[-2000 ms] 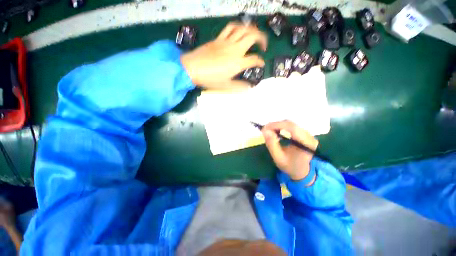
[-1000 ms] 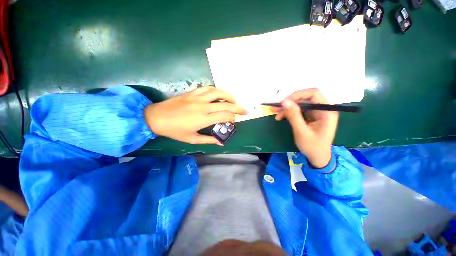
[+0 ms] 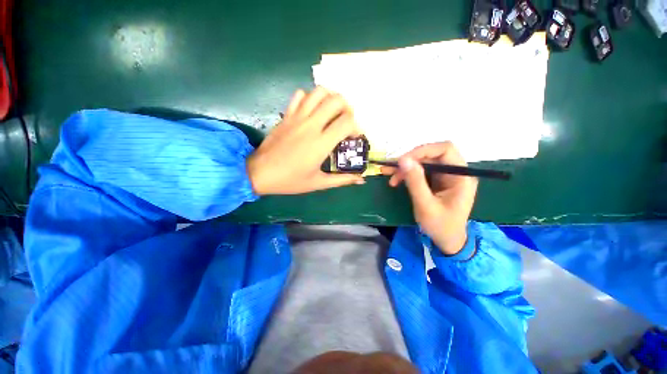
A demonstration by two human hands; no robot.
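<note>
My left hand (image 3: 301, 146) holds a small black electronic unit (image 3: 351, 155) between thumb and fingers, its open side with silver and white parts facing up. The unit lies at the lower left corner of the white adhesive sheet (image 3: 446, 102), which looks blank from glare and has a yellow edge. My right hand (image 3: 441, 191) grips black tweezers (image 3: 468, 171) like a pen. The tweezer tip points left and meets the unit's right side. Whether a small piece is at the tip cannot be told.
Several more black units (image 3: 521, 22) stand at and beyond the sheet's upper right corner. A white-labelled clear item (image 3: 653, 14) is cut off at the upper right. A red tray edge (image 3: 6, 58) shows at far left, with a cable below. Another blue sleeve (image 3: 614, 256) is at right.
My left hand first reached among the far units, then came back with one unit. That unit has since moved up and right to the sheet's corner, and the tweezer tip has come to it.
</note>
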